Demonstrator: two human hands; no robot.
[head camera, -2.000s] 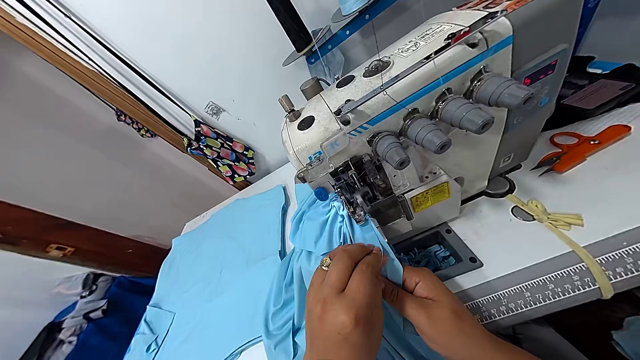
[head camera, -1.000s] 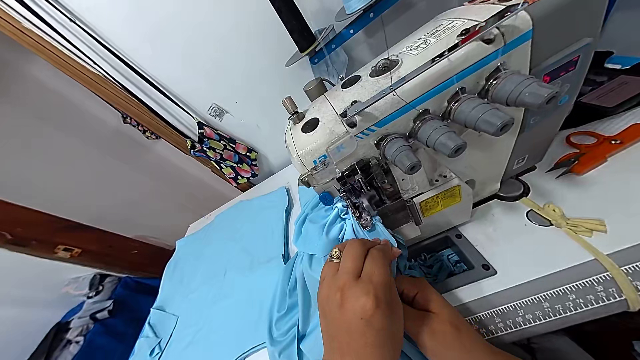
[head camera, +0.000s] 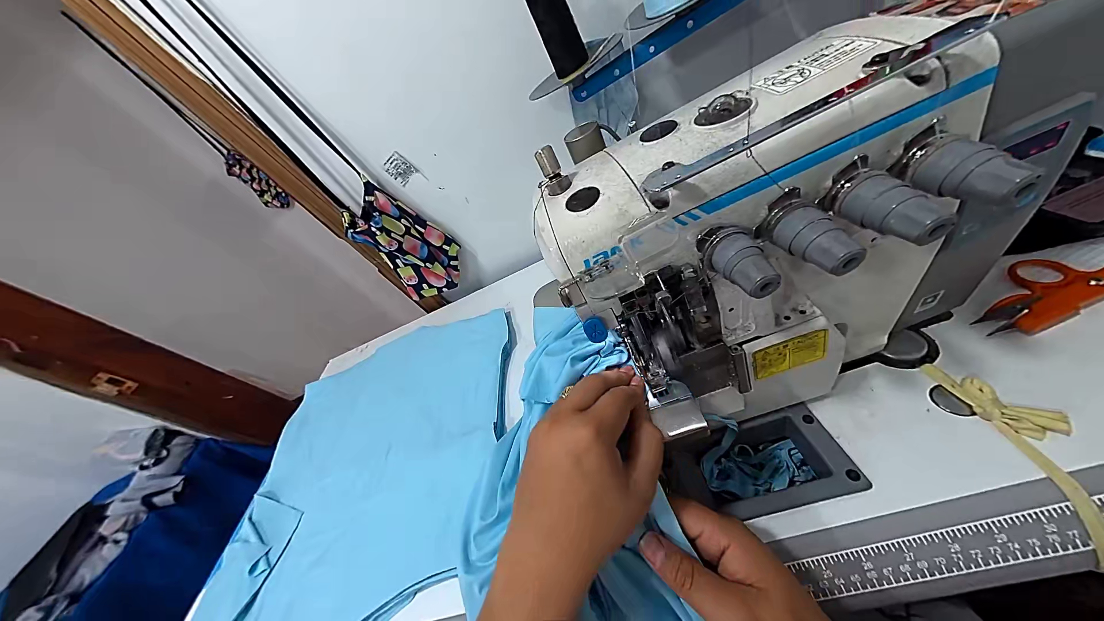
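Observation:
A white Jack overlock sewing machine stands at the upper right. Gathered light blue fabric runs beneath its presser foot area, beside a blue round knob. My left hand, with a ring on one finger, pinches the fabric edge just in front of the needle area. Lower and to the right, my right hand holds a hanging part of the same fabric between thumb and fingers. Flat light blue fabric pieces lie on the table left of the gathered cloth. The fabric under the foot is partly hidden.
Orange-handled scissors lie at the right, near a knotted yellow strip. A scrap opening holds blue trimmings beside the machine. A ruler tape lines the table's front edge. Thread cones stand behind.
My left hand is closer to the needle area. My right hand has parted from it and sits lower, its thumb now visible on the fabric.

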